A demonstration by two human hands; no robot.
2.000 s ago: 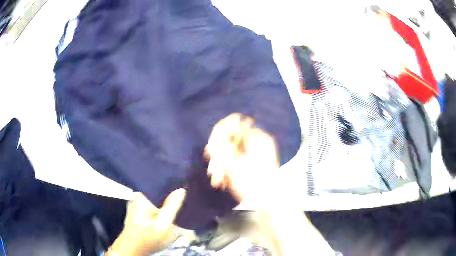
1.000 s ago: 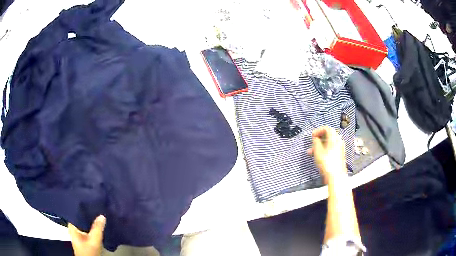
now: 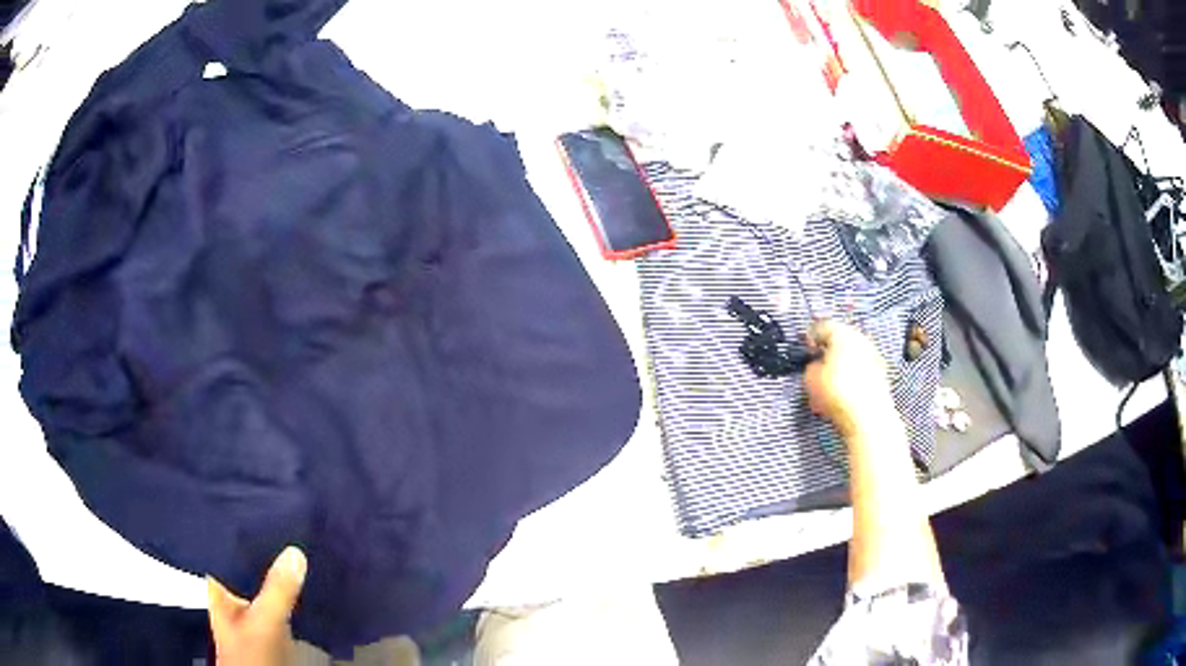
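Observation:
A navy garment [image 3: 338,286] lies spread over the left and middle of the white tabletop, with a small white label near its top. My left hand [image 3: 258,612] grips its near edge, thumb on top, fingers hidden below; the hand is partly cut off by the bottom edge. Small black trims [image 3: 770,349] lie heaped on a striped cloth [image 3: 741,455]. My right hand [image 3: 843,377] is at the right side of the heap, fingertips together and touching it. Whether a trim is pinched between them cannot be told.
A red-edged smartphone [image 3: 617,193] lies at the striped cloth's upper left. Clear plastic bags [image 3: 897,208] are beyond the cloth. A red box [image 3: 960,167], a grey cloth [image 3: 995,325] and a black bag [image 3: 1106,254] are at the right. Small round pieces [image 3: 953,410] lie beside the striped cloth.
My right hand has left the navy garment's near edge and reached right, and now meets the black trims. My left hand still holds the garment's edge. The view has turned to the right.

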